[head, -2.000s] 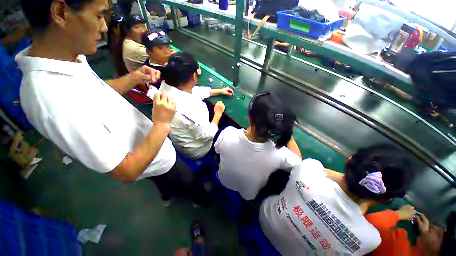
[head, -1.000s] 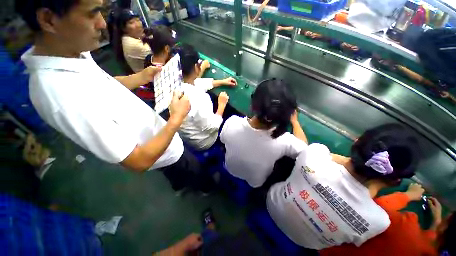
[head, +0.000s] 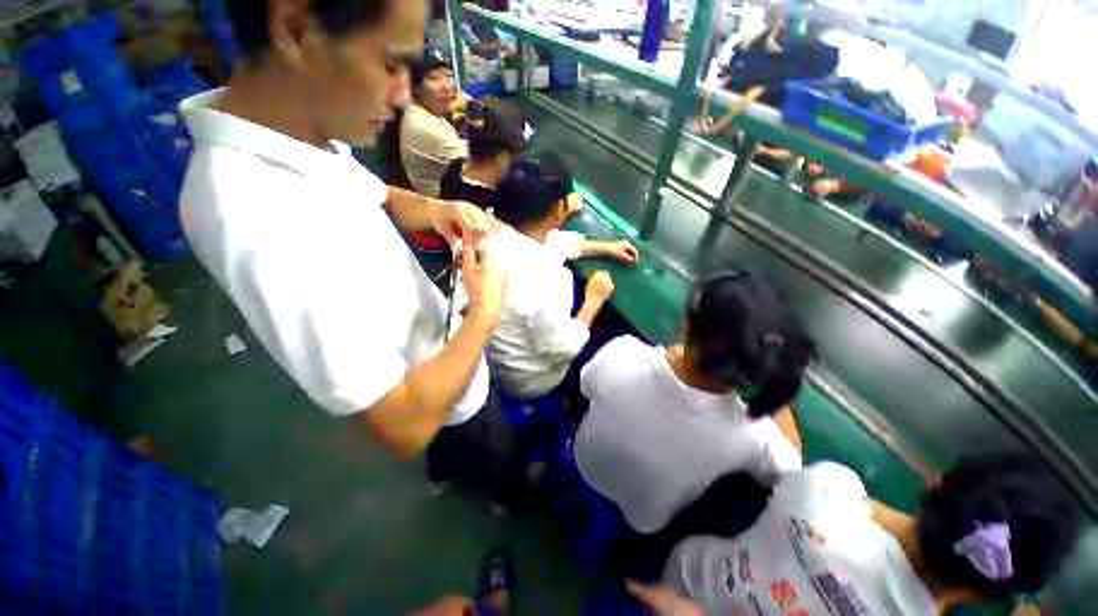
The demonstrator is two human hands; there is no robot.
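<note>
At the bottom edge, my left hand point(head: 446, 605) shows as a small, blurred, cut-off patch of skin. My right hand point(head: 656, 598) is likewise only a blurred sliver at the bottom edge. The fingers of both are too cut off to tell what they do. In front of me on the left stands a person in a white polo shirt point(head: 307, 259), head bent down. That person's two hands hold a thin pale sheet point(head: 455, 289), seen nearly edge-on.
Seated workers point(head: 674, 433) line the green bench point(head: 843, 421) on the right, beside the dark conveyor point(head: 795, 301). A blue bin point(head: 861, 120) sits on the overhead shelf. Stacked blue crates point(head: 102, 505) stand at lower left. Crumpled white paper point(head: 255, 523) and a shoe point(head: 495, 578) are on the floor.
The view has shifted, so the people appear further right and lower. The standing person's sheet, its gridded face visible a second ago, is now nearly edge-on. A sliver of my right hand now shows.
</note>
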